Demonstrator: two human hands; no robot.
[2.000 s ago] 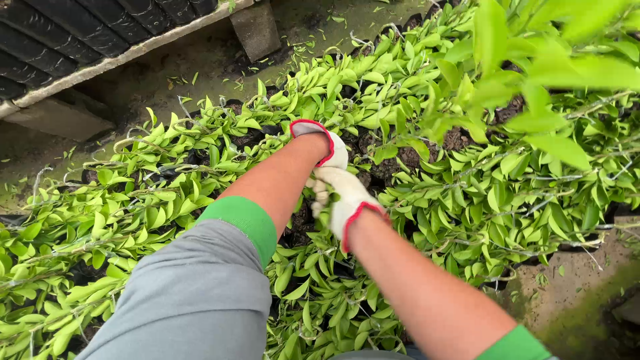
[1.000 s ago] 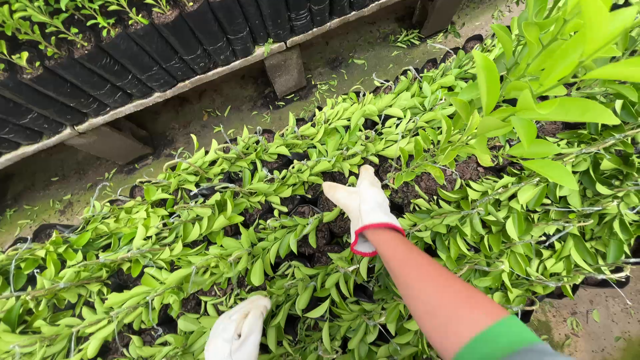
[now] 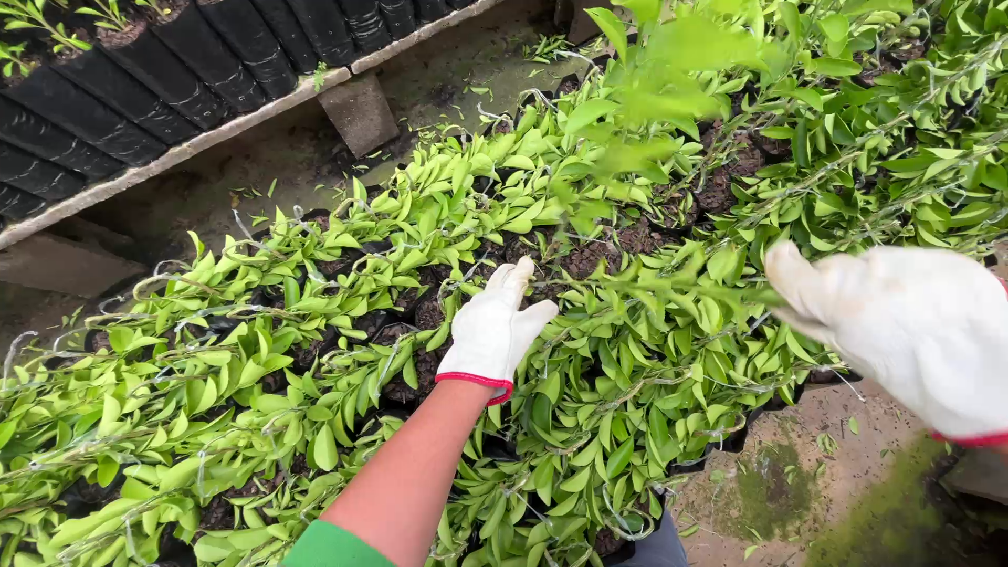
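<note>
My left hand [image 3: 492,331], in a white glove with a red cuff, reaches over black bags of dark soil [image 3: 398,339] in the middle, fingers apart and nothing held. At the right, my right hand [image 3: 890,335], gloved alike, is blurred. Its thumb and fingers close around the end of a green leafy stem [image 3: 709,291] that stretches left above the plants. Leafy young plants [image 3: 299,378] lie slanted in rows around both hands, with thin clear ties on their stems. The lower parts of many bags are hidden by leaves.
Upright black plant bags [image 3: 157,87] stand on a raised concrete ledge [image 3: 181,150] at upper left, above concrete blocks [image 3: 358,114]. A tall leafy shoot [image 3: 669,87] blurs close to the camera. Mossy concrete floor [image 3: 772,488] shows at lower right.
My hands were together among the leaves two seconds ago and are now apart. Since one second ago, my left hand has moved up into the middle of the rows and my right hand has moved right.
</note>
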